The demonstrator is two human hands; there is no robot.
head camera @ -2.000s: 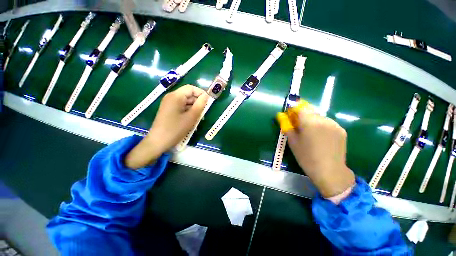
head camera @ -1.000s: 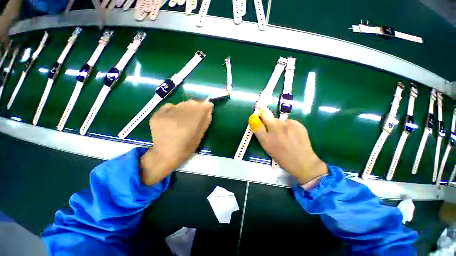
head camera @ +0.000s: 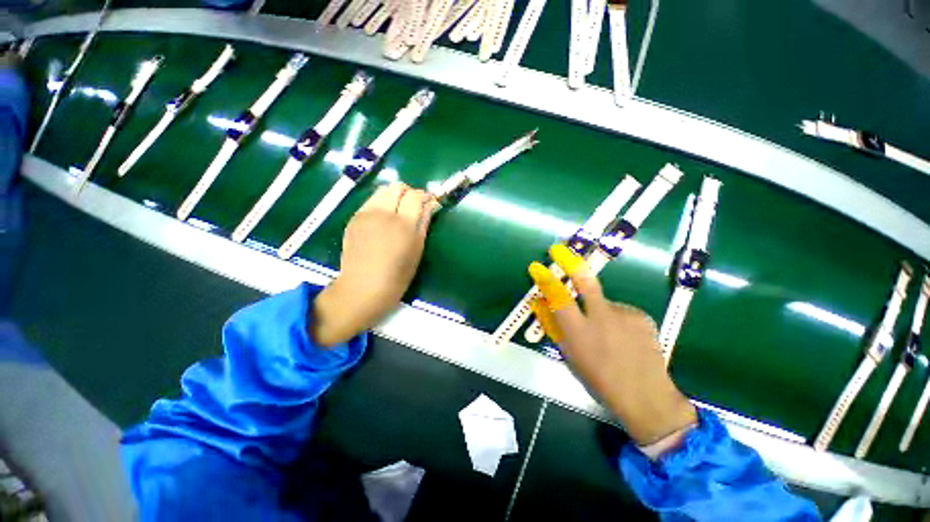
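My left hand [head camera: 382,260] is closed on one end of a smartwatch [head camera: 500,158]. Its dark body and pale upper strap stick out up and to the right over the green belt; the rest is hidden by the hand. My right hand [head camera: 622,352], with yellow finger cots, is over the lower straps of two smartwatches lying close side by side, one with its face [head camera: 618,238] showing. Its fingertips cover part of these straps; whether they grip one is unclear. Another smartwatch [head camera: 691,269] lies just right of them.
More watches [head camera: 307,144] lie spaced along the conveyor belt [head camera: 469,270] on both sides, between pale rails [head camera: 479,359]. A heap of straps [head camera: 438,22] and a single watch [head camera: 870,142] are on the far bench. White pieces [head camera: 488,433] lie on the near bench. A blue sleeve shows at the left edge.
My left hand has turned a watch from pointing upright to slanting up-right. My right hand first moved left with a watch, then its fingers spread; two watches now lie close together there.
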